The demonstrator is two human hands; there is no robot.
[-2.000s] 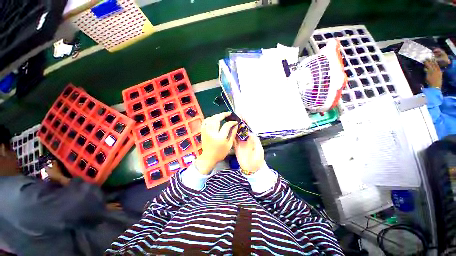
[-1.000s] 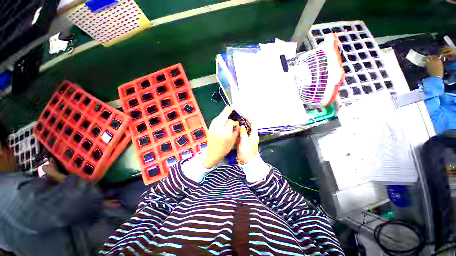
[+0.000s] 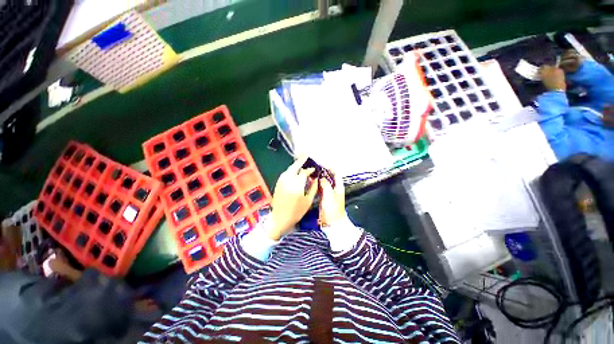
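A small dark watch unit (image 3: 318,170) is held between my two hands, just in front of the white papers. My left hand (image 3: 292,195) grips its left side with bent fingers. My right hand (image 3: 332,201) holds its right side with fingertips and thumb. The fingers cover most of the unit, and its detail is too small to tell. A red plastic tray (image 3: 222,184) with dark units in square pockets lies left of my hands.
A second red tray (image 3: 94,201) lies further left beside a person's arm. White papers (image 3: 336,127), a small fan (image 3: 397,107) and a white tray (image 3: 464,87) stand ahead and right. Another person's blue sleeve (image 3: 572,121) shows at right. Loose sheets (image 3: 471,195) lie right.
The view has shifted, so trays and papers sit differently in it. The unit has turned between my fingers and less of its inside shows than two seconds before. Both hands keep hold.
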